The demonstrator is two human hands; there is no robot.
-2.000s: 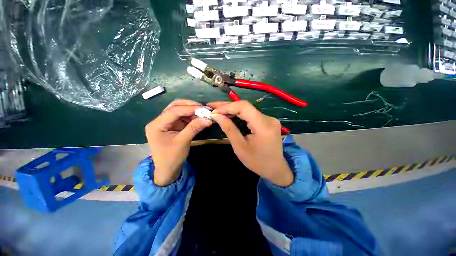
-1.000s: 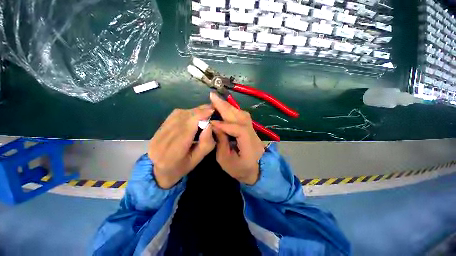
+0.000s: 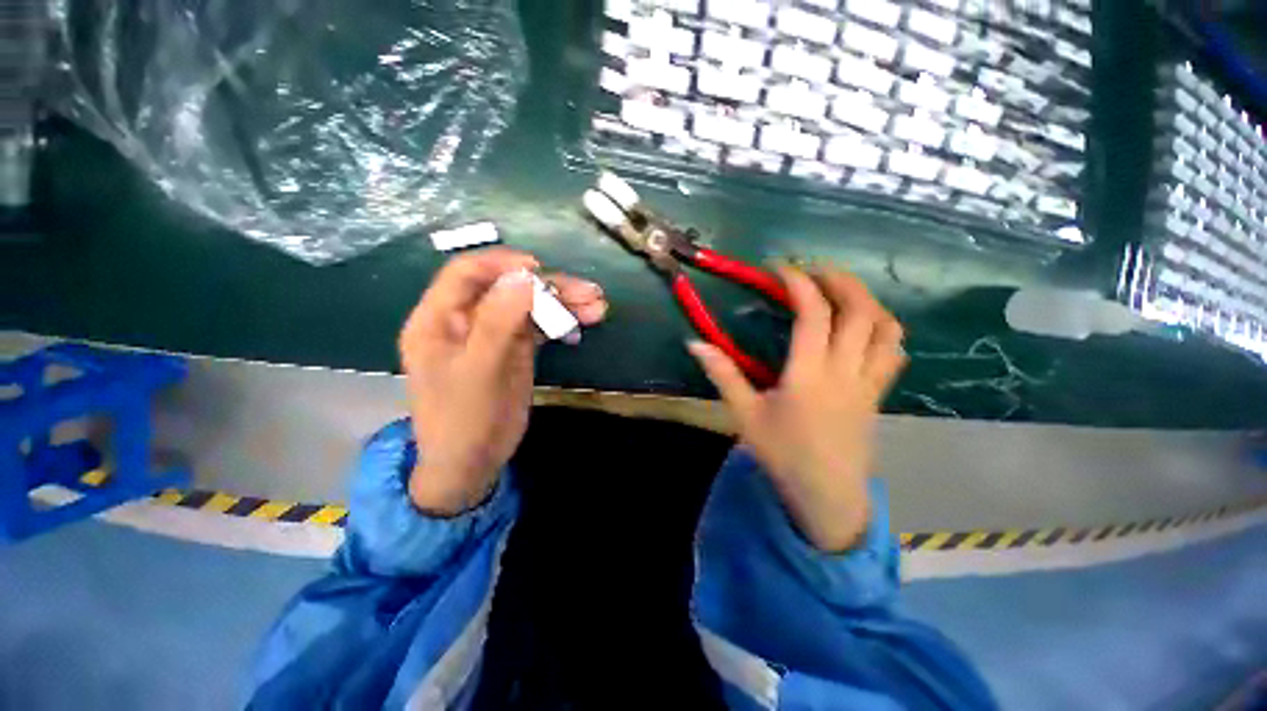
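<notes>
My left hand (image 3: 473, 364) holds a small white housing (image 3: 552, 308) between thumb and fingers, above the front edge of the bench. My right hand (image 3: 820, 382) is slightly blurred, with its thumb and fingers apart around the red handles of the pliers (image 3: 657, 242). The fingers reach over the upper handle and the thumb is by the lower one; whether they touch is hard to tell. The pliers lie on the green mat with their two white padded jaws pointing up and left. Another white housing (image 3: 464, 236) lies on the mat left of the pliers.
A crinkled clear bag (image 3: 299, 139) lies at left. A blister tray of white parts (image 3: 834, 206) is behind the pliers, another tray (image 3: 1142, 264) at far right. A translucent bottle (image 3: 1063, 314) and pale strands (image 3: 984, 372) lie at right. A blue stool (image 3: 84, 417) stands on the floor at left.
My right hand has left the housing and moved right to the pliers' handles. My left hand keeps the housing alone. The view has shifted somewhat.
</notes>
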